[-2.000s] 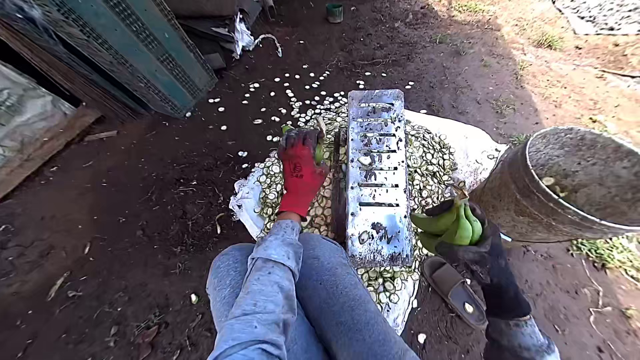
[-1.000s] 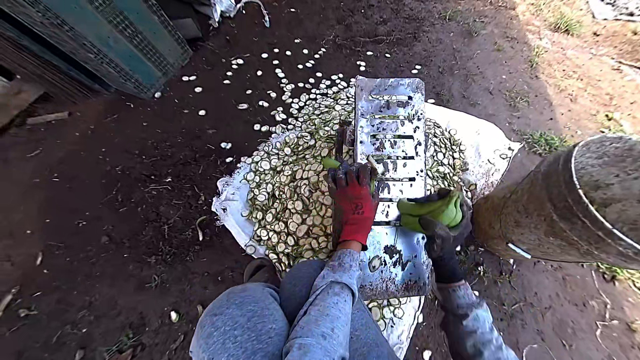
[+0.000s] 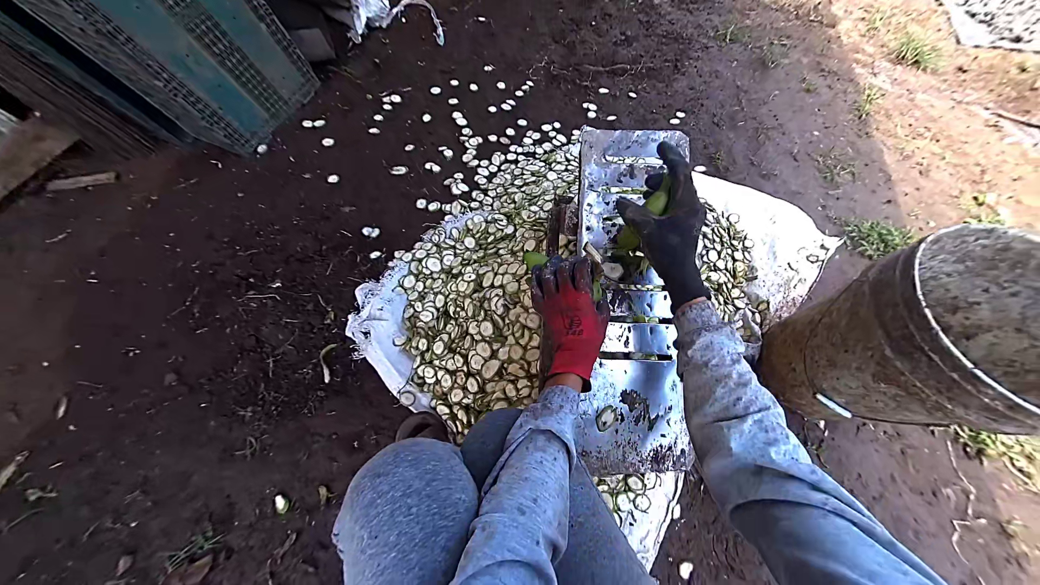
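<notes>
A slotted metal slicing board (image 3: pixel 638 414) lies lengthwise in front of my knees, over a white sack (image 3: pixel 780 219) spread on the ground. My left hand (image 3: pixel 573 317), in a red and black glove, grips green bananas (image 3: pixel 535 260) at the board's left edge; most of that fruit is hidden by the fingers. My right hand (image 3: pixel 670 219), in a dark glove, is on the upper part of the board and holds a green banana (image 3: pixel 656 199) against the slots. Round banana slices (image 3: pixel 479 333) lie heaped on the sack, mostly left of the board, with more to its right.
A large dirty bucket (image 3: pixel 861 333) leans on its side at the right, close to the sack's edge. Blue-green slatted panels (image 3: pixel 219 73) stand at the upper left. Loose slices (image 3: pixel 463 122) are scattered on the dark soil beyond the heap.
My right hand has moved from beside the board's right edge, where it held a green bunch, up onto the slots. My left hand stays at the left edge, where it was a second ago.
</notes>
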